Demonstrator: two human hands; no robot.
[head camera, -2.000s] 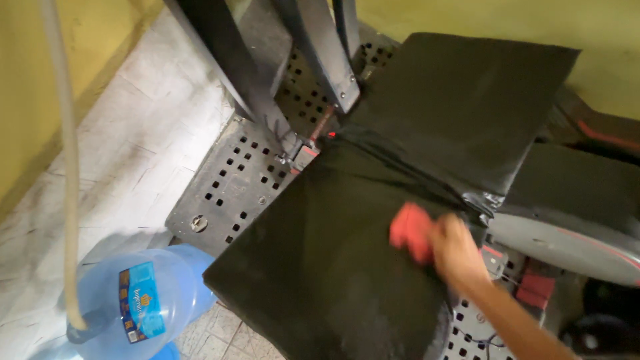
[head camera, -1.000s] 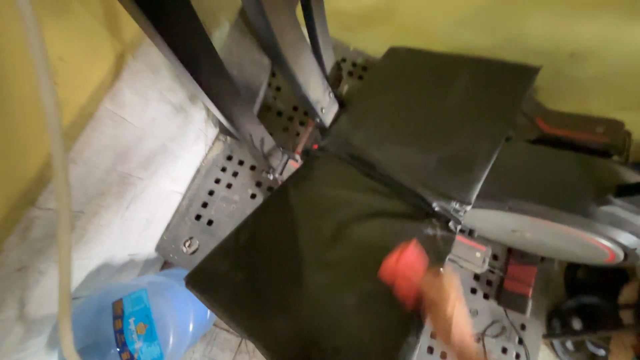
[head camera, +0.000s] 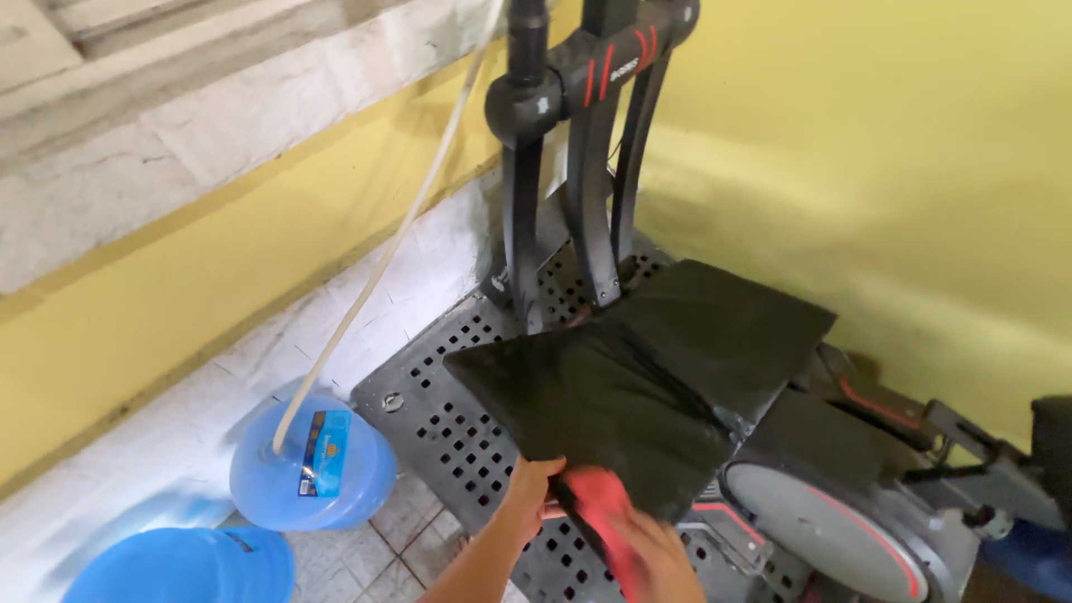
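Observation:
A folded black padded panel (head camera: 611, 402), smooth like vinyl, lies across dark exercise equipment. My left hand (head camera: 534, 490) grips the near left corner of its front section, fingers over the edge. A red cloth (head camera: 605, 511), blurred by motion, is in my right hand (head camera: 657, 553), pressed at the panel's near edge just right of my left hand. The panel's back section (head camera: 724, 322) joins the front one at a creased seam. Part of the near edge is hidden behind the cloth and hands.
Upright black posts (head camera: 593, 201) rise behind the panel from a perforated grey platform (head camera: 461, 427). A blue water jug (head camera: 360, 469) with a pale hose (head camera: 389, 251) in it stands left, beside another blue container (head camera: 180, 569). A grey disc-shaped housing (head camera: 825, 528) sits right. Yellow walls (head camera: 879, 142) border the corner.
My left hand has come into view and holds the panel's corner. The red cloth has moved from the panel's top surface to its near edge. The view has shifted to show more wall.

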